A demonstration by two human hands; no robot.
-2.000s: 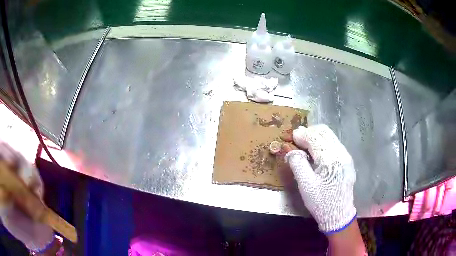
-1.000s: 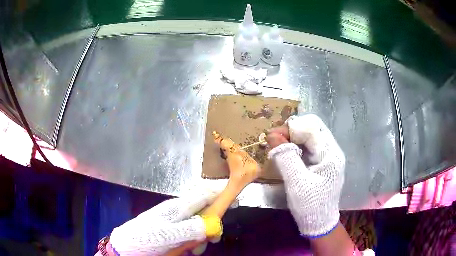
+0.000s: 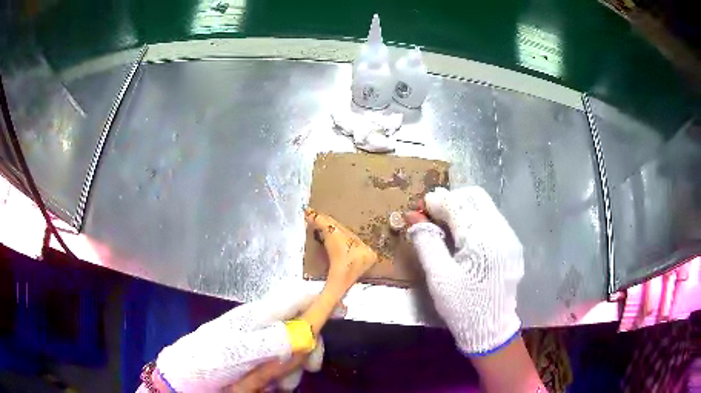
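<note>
An orange-tan carved workpiece [image 3: 343, 261] has a slender shank and a wider shaped end, which is over the brown stained cardboard [image 3: 338, 176]. My left hand [image 3: 238, 341], in a white knit glove with a yellow band at the thumb, is closed around the shank. My right hand [image 3: 473, 265], gloved with bare thumb and finger tips, is over the cardboard's right part. Its fingertips are at a small pale round cap [image 3: 397, 221]. Whether they hold a thin applicator cannot be told.
Two white squeeze bottles [image 3: 372, 80] stand behind the cardboard, one with a tall pointed nozzle. A crumpled white rag [image 3: 369, 132] and a short dark rod [image 3: 407, 142] lie between. The grey metal bench [image 3: 200, 169] borders a green surface [image 3: 292, 23].
My left hand has come in from the lower left with the workpiece. The thin pale stick seen between right fingertips and workpiece one second ago no longer shows there; my right fingertips are at the cap.
</note>
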